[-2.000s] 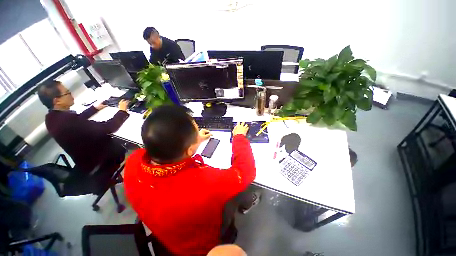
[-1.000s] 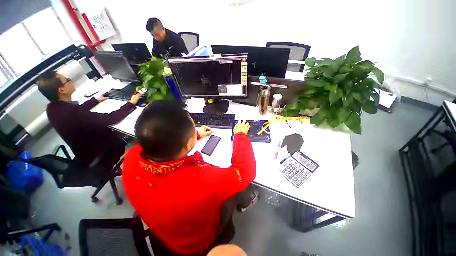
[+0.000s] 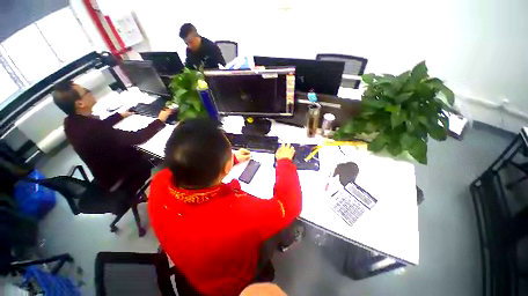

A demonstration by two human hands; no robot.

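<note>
Neither of my hands can be made out. A rounded skin-coloured shape (image 3: 263, 289) is cut off by the bottom edge; I cannot tell what it is. A person in red (image 3: 223, 222) sits in front of me at a white desk (image 3: 388, 225). Their right hand is on the dark mouse pad (image 3: 307, 158), their left rests near the keyboard (image 3: 255, 142). A dark phone (image 3: 249, 171) lies between their arms. A monitor (image 3: 252, 92) with a dark screen stands behind. A calculator (image 3: 352, 203), a dark round item (image 3: 346, 172) and a yellow tape (image 3: 341, 143) lie to the right.
A leafy plant (image 3: 405, 110) stands at the desk's right end, a smaller one (image 3: 186, 92) left of the monitor. Bottles (image 3: 312, 119) stand behind the tape. Two more people sit at left (image 3: 104, 139) and at the back (image 3: 204, 53). An office chair (image 3: 128, 274) is at lower left.
The view has shifted slightly, so the desk and people appear a little further right and lower. The person in red keeps nearly the same pose.
</note>
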